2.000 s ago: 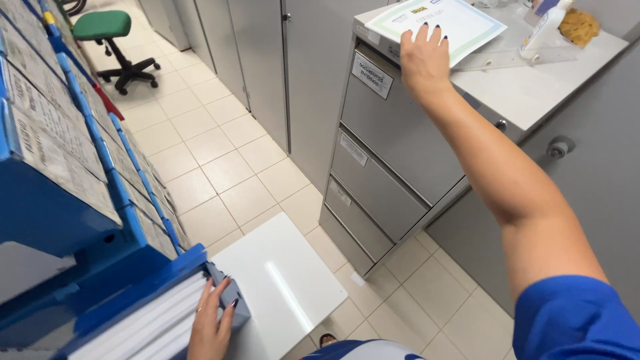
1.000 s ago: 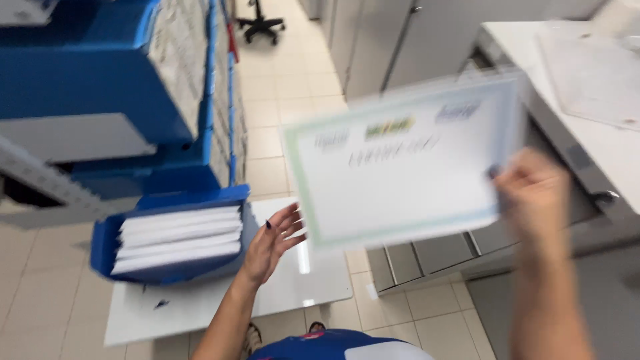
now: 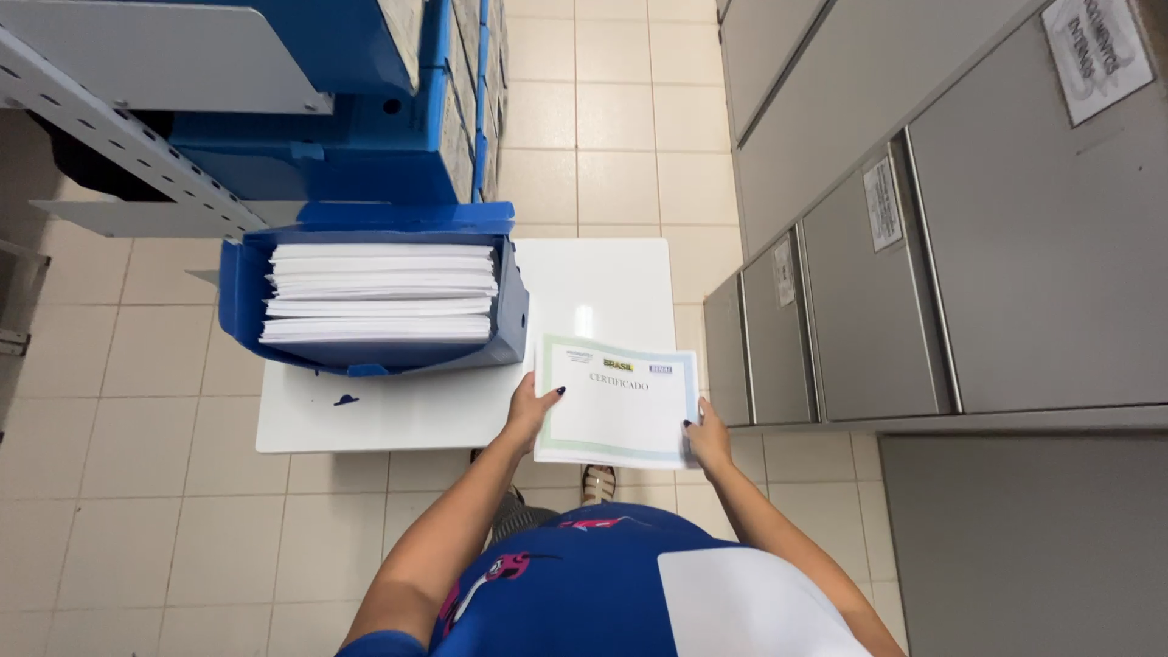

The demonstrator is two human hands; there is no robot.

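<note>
Both my hands hold a small stack of printed certificates (image 3: 617, 411) level in front of my body. My left hand (image 3: 532, 409) grips the left edge with its thumb on top; my right hand (image 3: 709, 440) pinches the lower right edge, thumb also on top. The sheets have a green and blue border. Left of them, an open blue plastic archive box (image 3: 516, 319) stands on a white table (image 3: 620, 283), packed with white papers (image 3: 379, 301) on edge. A small dark blue piece (image 3: 346, 400) lies on the table before the box.
More blue archive boxes (image 3: 319, 169) fill a perforated metal shelf rack (image 3: 137, 137) at the upper left. A grey filing cabinet (image 3: 867, 292) with labelled drawers stands close on the right. Tiled floor (image 3: 616, 119) runs between them.
My right hand has brought the paper from the cabinet top to in front of me. My left hand, on the box's edge two seconds ago, now grips the paper too. The view has swung downward.
</note>
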